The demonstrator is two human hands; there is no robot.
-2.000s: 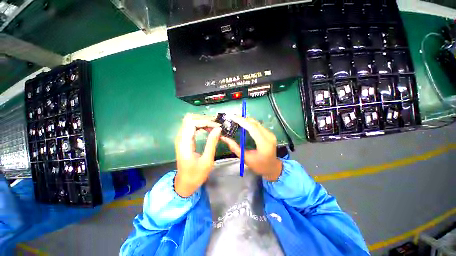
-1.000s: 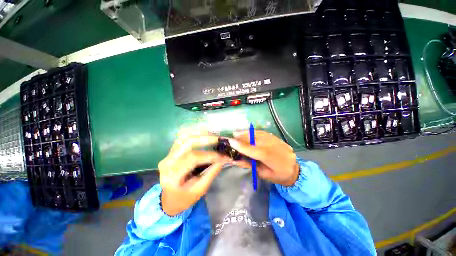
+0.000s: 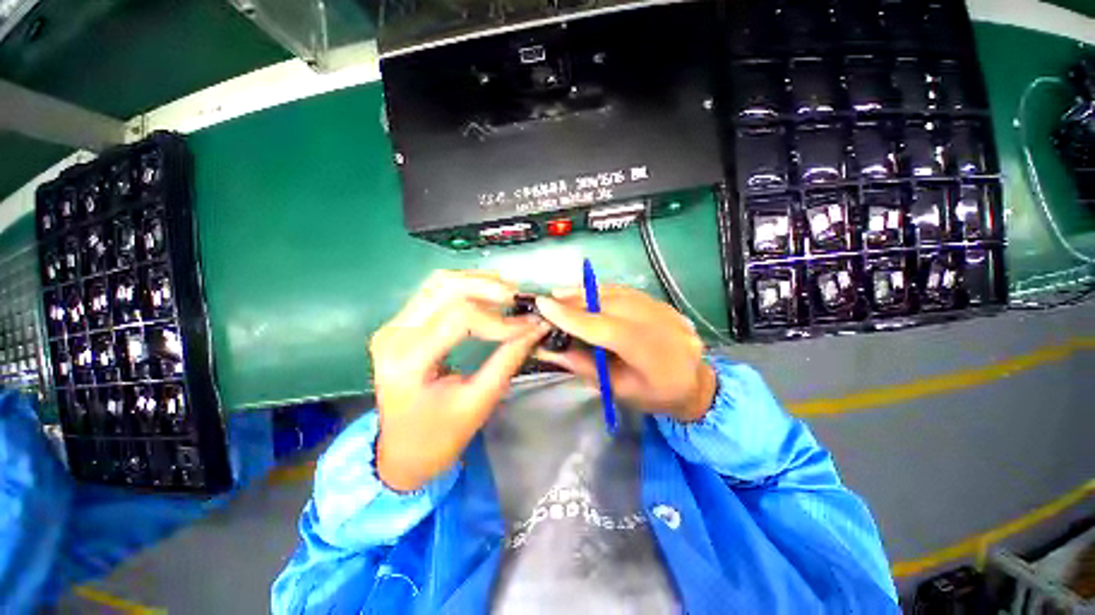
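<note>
A small black electronic module (image 3: 525, 305) is held between the fingertips of both hands, in front of the test box. My left hand (image 3: 435, 366) pinches it from the left, thumb and fingers curled. My right hand (image 3: 642, 348) grips it from the right and also holds a thin blue stick (image 3: 603, 372), which stands nearly upright across the fingers. The fingers cover much of the module, so which face is turned up cannot be told.
The black test box (image 3: 528, 156) with a red switch is behind the hands. A mostly filled black tray (image 3: 214, 415) is at left. A partly filled black tray (image 3: 859, 315) is at right. A cable (image 3: 664, 279) runs from the box. Blue fabric shows at far left.
The module has been turned in the fingertips and mostly covered by them. Since one second ago, both hands appear slightly higher, and the blue stick leans more.
</note>
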